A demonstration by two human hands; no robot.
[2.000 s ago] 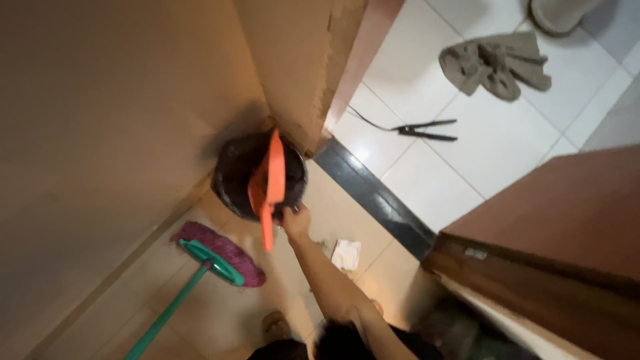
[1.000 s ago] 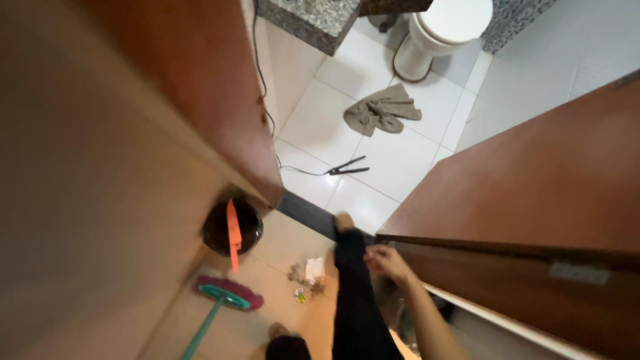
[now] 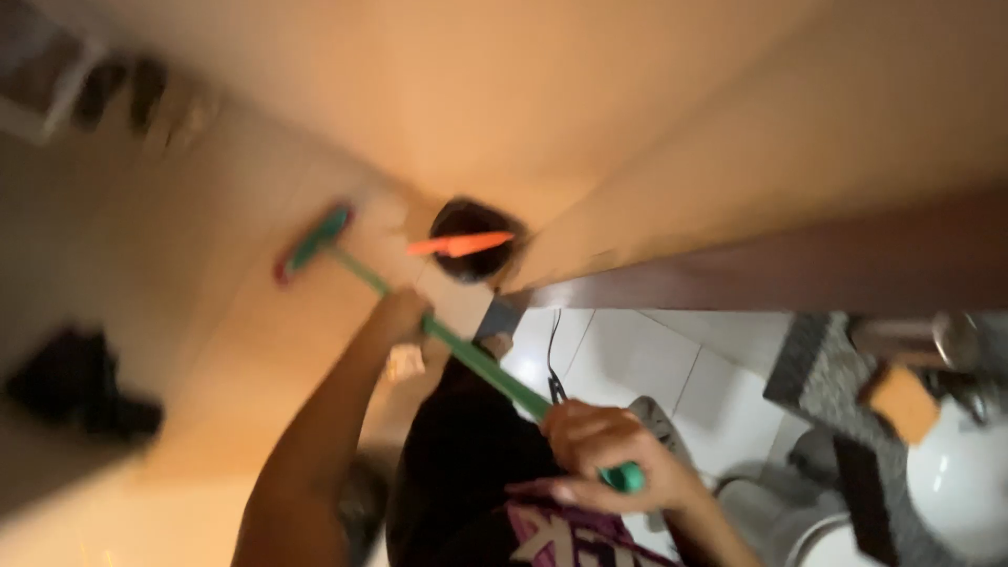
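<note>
A green broom handle (image 3: 488, 370) runs diagonally across the view. My left hand (image 3: 403, 313) is closed around its middle, and my right hand (image 3: 602, 453) grips it close to the rounded top end. The broom head (image 3: 316, 240), green with reddish-purple bristles, is blurred, over or on the tiled floor at the left. Beside it, in the corner by the wall, stands a dark bin (image 3: 472, 268) with an orange plastic dustpan-like piece (image 3: 461, 244) lying across its opening. A crumpled whitish paper (image 3: 405, 361) lies on the floor next to my left forearm.
A door frame (image 3: 630, 290) and dark threshold (image 3: 501, 316) border a white-tiled bathroom. Inside are a corded black tool (image 3: 556, 387), a grey cloth (image 3: 657, 421), a granite counter (image 3: 839, 378) and a white basin (image 3: 961, 472). A black item (image 3: 79, 386) lies on the floor at left.
Both my hands now hold the broom, which stood apart from them in the earlier frames. My hand has left the bin it was touching two seconds ago. The view has turned strongly.
</note>
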